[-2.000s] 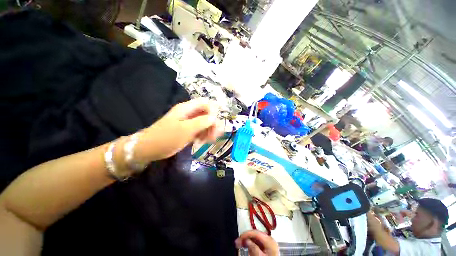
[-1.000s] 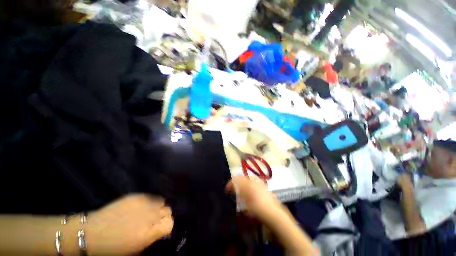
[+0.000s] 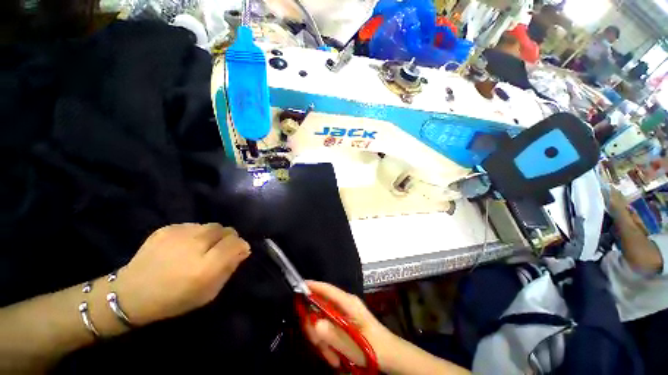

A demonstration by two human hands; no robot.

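The black garment (image 3: pixel 146 176) covers the left and front of the table, and its straight edge runs down right of the needle area. My left hand (image 3: pixel 187 264) lies on the cloth with fingers curled; its fingertips are at the fabric. My right hand (image 3: pixel 340 318) holds the red-handled scissors (image 3: pixel 287 267), blades pointing up and left over the black cloth, near my left fingertips. The white and teal-blue sewing machine (image 3: pixel 344 143) stands beyond, its lit needle area (image 3: pixel 260 176) over the garment. The blue lamp paddle (image 3: pixel 249 91) hangs before its left end.
The black and blue control panel (image 3: pixel 551 154) is at the machine's right end. A blue plastic bag (image 3: pixel 417 33) lies behind. The ruler-marked table edge (image 3: pixel 439 262) runs right. Navy and white garments (image 3: pixel 524 326) hang at lower right, beside a person's arm (image 3: pixel 633 234).
The scissors have left the machine bed and are now in my right hand over the cloth. My left hand has moved down from near the lamp onto the garment. The view has shifted closer to the machine.
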